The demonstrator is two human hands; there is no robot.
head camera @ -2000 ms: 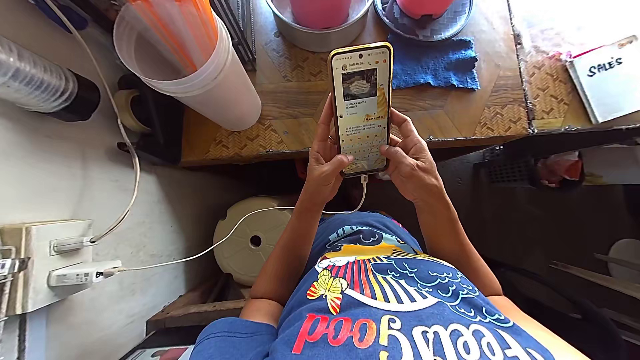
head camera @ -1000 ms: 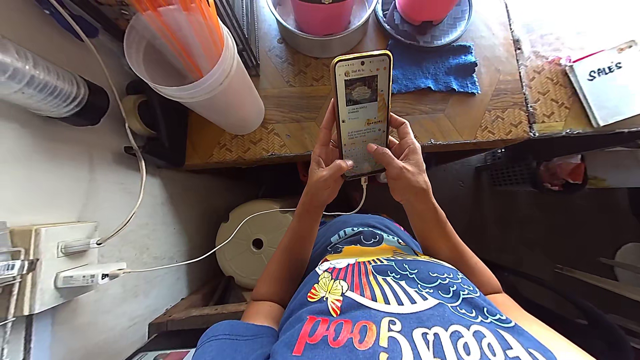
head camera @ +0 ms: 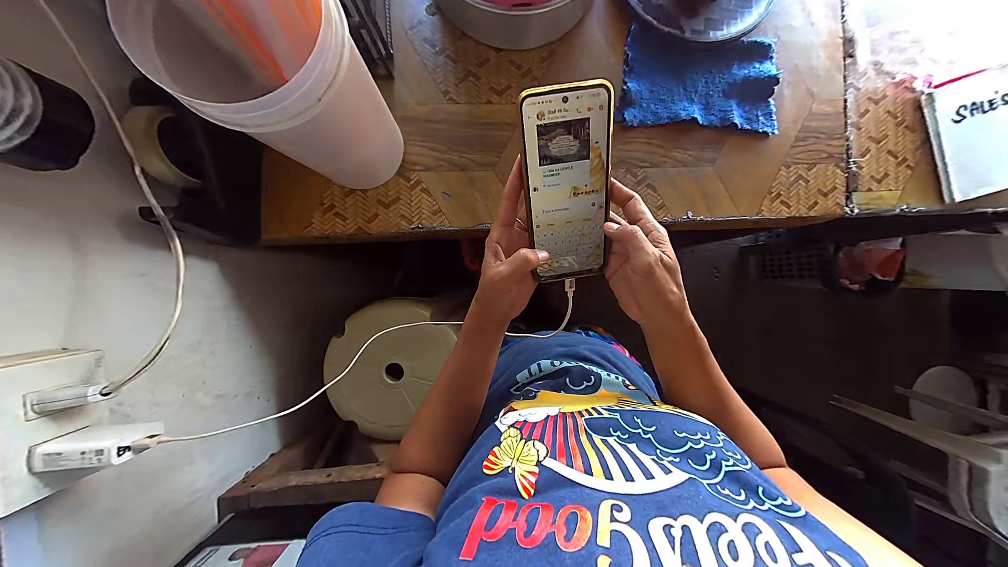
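Note:
A smartphone (head camera: 565,181) in a yellow-edged case is held upright between both hands, its screen lit with a chat and an on-screen keyboard. My left hand (head camera: 510,264) grips its left side, with the thumb over the lower left of the keyboard. On the other side, my right hand (head camera: 644,256) supports the right edge, its thumb tip at that edge. A white charging cable (head camera: 378,337) is plugged into the phone's bottom and runs to a white charger (head camera: 94,447) in the wall outlet.
Beyond the phone is a wooden table (head camera: 669,169) bearing a blue cloth (head camera: 701,83), a metal pan (head camera: 516,24), and a white notebook (head camera: 972,134) with writing. A translucent plastic container (head camera: 339,126) holds orange items at the left. Below stands a beige plastic stool (head camera: 386,394).
The right thumb has moved off the screen to the phone's right edge. The left thumb stays at the lower left of the screen. The view has shifted slightly.

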